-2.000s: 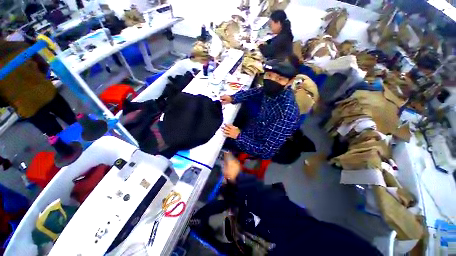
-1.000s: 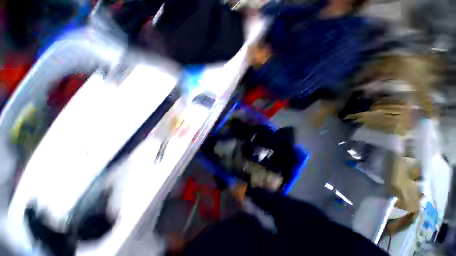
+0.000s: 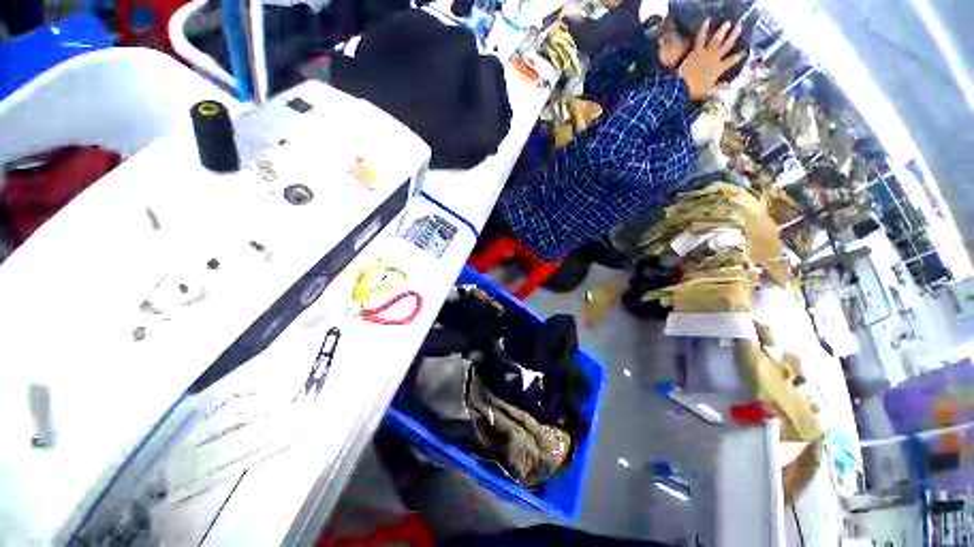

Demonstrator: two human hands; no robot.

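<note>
Neither of my hands is in view. The blue plastic crate (image 3: 593,427) stands on the floor beside the table and holds crumpled black, grey and tan fabric pieces (image 3: 518,427). A white sewing machine head (image 3: 230,246) lies along the table at the left. Scissors with yellow and red handles (image 3: 391,308) and black thread snips (image 3: 321,361) lie on the table in front of it. A dark garment heap (image 3: 427,86) lies past the machine. Dark clothing (image 3: 555,535) shows at the bottom edge.
A person in a checked shirt (image 3: 630,150) sits beyond the crate with one hand raised at the head. A red stool (image 3: 515,265) is under them. Stacks of tan pieces (image 3: 716,251) stand at the right. A black thread cone (image 3: 215,137) stands by the machine.
The view has swung down toward the crate, showing it fully. A hand seen near the dark clothing has left the picture. The seated person's hand has risen from the table to the head.
</note>
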